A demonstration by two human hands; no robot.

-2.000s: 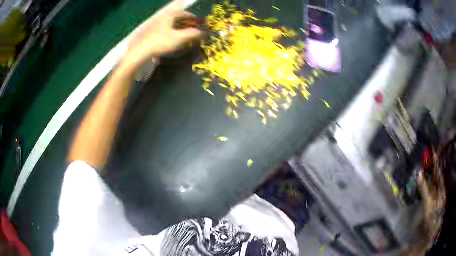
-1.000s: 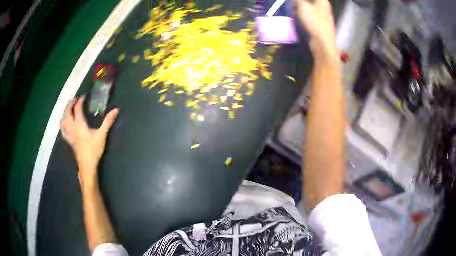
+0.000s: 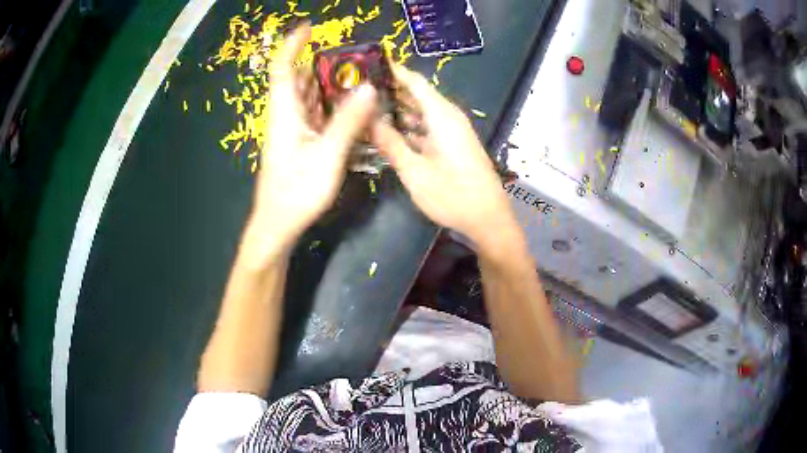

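Observation:
A part-assembled device (image 3: 341, 69) with a dark red end and a yellow-gold ring is held between both hands, over the heap of small yellow pieces (image 3: 243, 104). My left hand (image 3: 305, 164) grips its left side, with the thumb near the ring. My right hand (image 3: 442, 164) grips its right side. The fingers hide most of the unit's body, and both hands are somewhat blurred. A greyish part of it shows between the palms.
A smartphone (image 3: 442, 25) with a lit screen lies at the top, beside the yellow pieces. The off-white machine (image 3: 566, 199) marked "MEEKE" stands at right, with a red button (image 3: 576, 65) and a display (image 3: 668, 307). A white strip (image 3: 106, 168) edges the dark green surface at left.
My left hand has moved up and right from the belt's left side with the unit in it. My right hand has come back from beside the smartphone and now also holds the unit.

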